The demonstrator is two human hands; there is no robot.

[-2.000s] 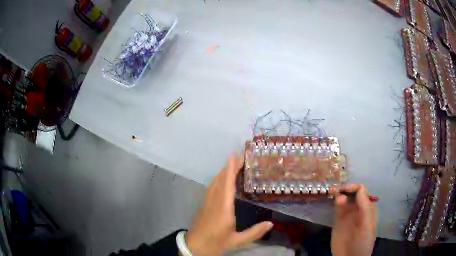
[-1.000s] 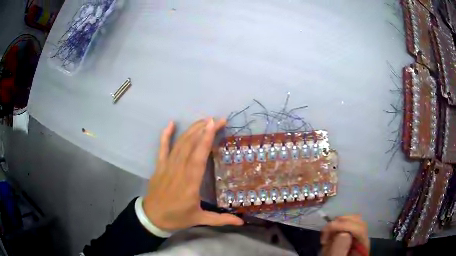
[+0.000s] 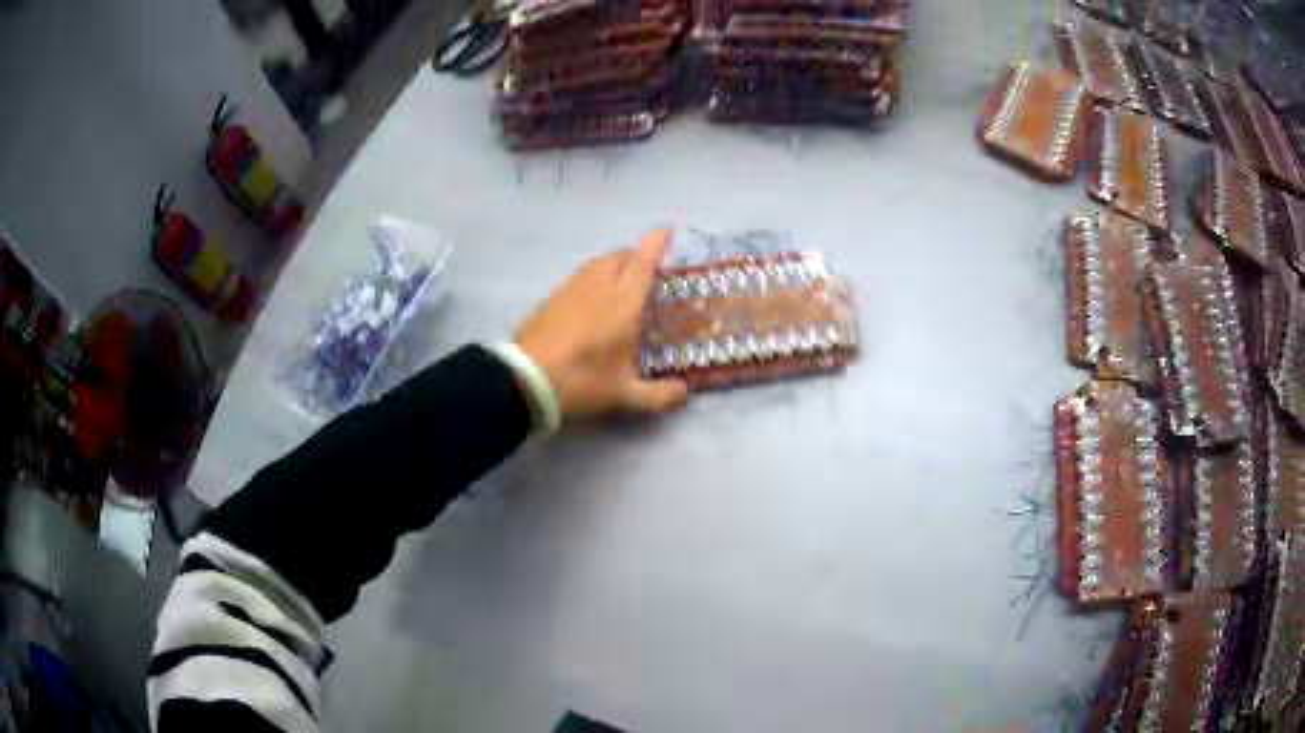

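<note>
A reddish-brown jig board [image 3: 751, 315] with two rows of silver-white parts lies in the middle of the table, thin dark wires sticking out at its far and near edges. My left hand [image 3: 601, 329] grips its left end, fingers at the far corner and thumb at the near corner. The board looks slightly blurred; whether it touches the table is hard to tell. My right hand is out of the picture.
Stacked jig boards [image 3: 587, 72] stand at the far edge, beside black-handled scissors [image 3: 470, 46]. Many boards [image 3: 1112, 494] lie spread along the right. A clear plastic tray [image 3: 365, 315] of purple-blue wired parts sits at the left. Fire extinguishers [image 3: 201, 258] and a fan [image 3: 136, 387] stand beyond the table.
My left hand has taken hold of the board and moved it away from the table's near edge. My right hand and the red-handled tool have left the picture. The view has shifted, showing the far stacks.
</note>
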